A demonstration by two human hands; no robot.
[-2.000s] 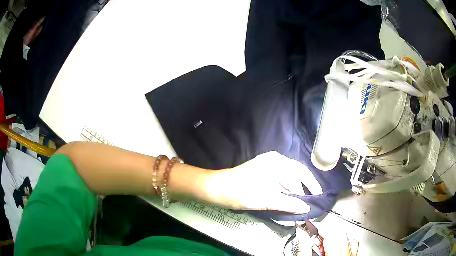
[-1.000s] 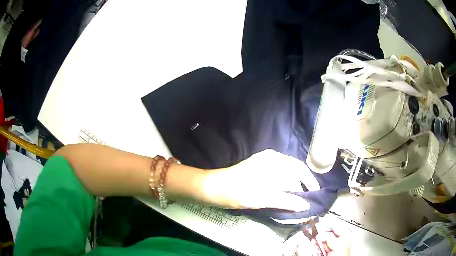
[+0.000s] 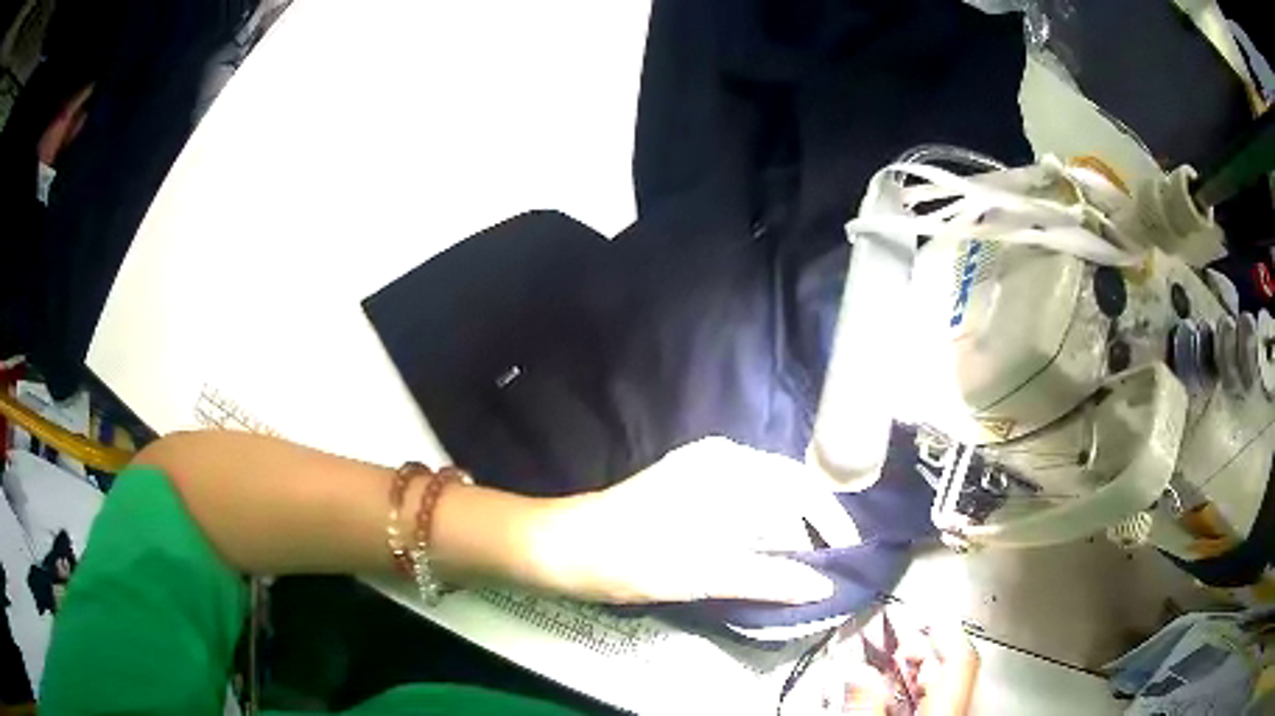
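A dark navy garment piece [image 3: 559, 336] with a tiny white label lies spread on the white table and runs under the sewing machine head [image 3: 1035, 336]. My left hand [image 3: 699, 539], glaring white under the lamp, pinches a folded navy edge just left of the presser foot area [image 3: 958, 518]. The needle itself cannot be made out. My right hand [image 3: 944, 678] is at the bottom edge, partly cut off and overexposed. Its fingers are around a small reddish and dark thing [image 3: 892, 655], possibly snips.
The lit lamp bar [image 3: 853, 371] stands left of the head, with white cable bundled above. Printed ruler marks [image 3: 559, 623] run along the near table edge. Dark cloth [image 3: 126, 182] and part of a person's hand [image 3: 63, 126] are at far left. Crumpled material [image 3: 1203, 671] lies at lower right.
The whole view has shifted, so garment, machine and left arm appear further left and slightly lower. My left hand keeps its pinch. More of my right hand's fingers shows beside the reddish thing.
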